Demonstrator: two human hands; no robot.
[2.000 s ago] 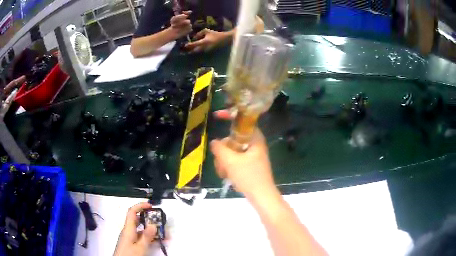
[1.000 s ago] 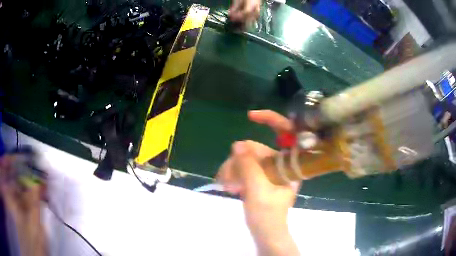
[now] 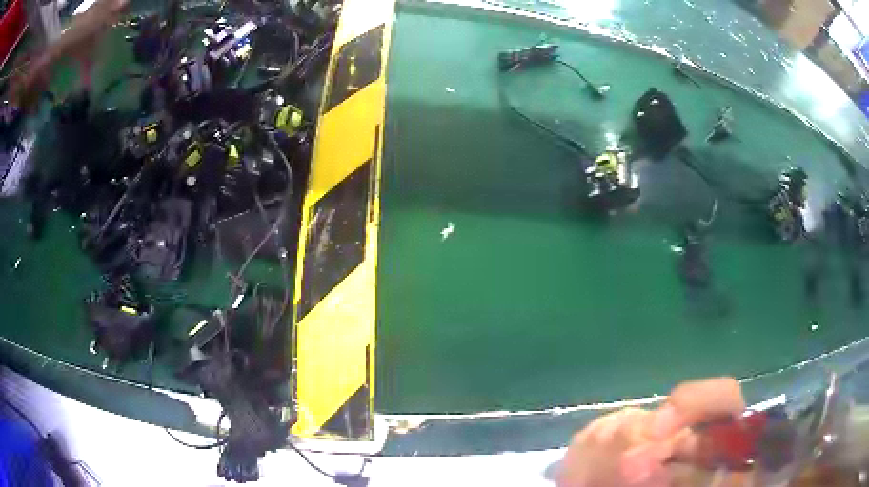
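My right hand [image 3: 657, 433] is at the bottom right, blurred and cut off by the lower edge. It is closed round the glue dispensing gun [image 3: 810, 442], of which a red part and a blurred clear-brown section show at the corner. The gun's nozzle cannot be made out. My left hand is out of the picture. Black power adapters [image 3: 162, 238] with cables and yellow-topped parts lie heaped on the green belt [image 3: 476, 323] left of the striped divider bar [image 3: 333, 247].
An open adapter [image 3: 610, 181], a black housing [image 3: 657, 124] and a bundled cable [image 3: 527, 57] lie on the belt right of the bar. Another person's hand [image 3: 71, 43] is at the upper left. A white sheet [image 3: 495, 471] and blue basket [image 3: 24, 447] are at the bottom.
The view has shifted over the belt. My left hand with its adapter has left the picture. My right hand and the gun have moved to the lower right corner.
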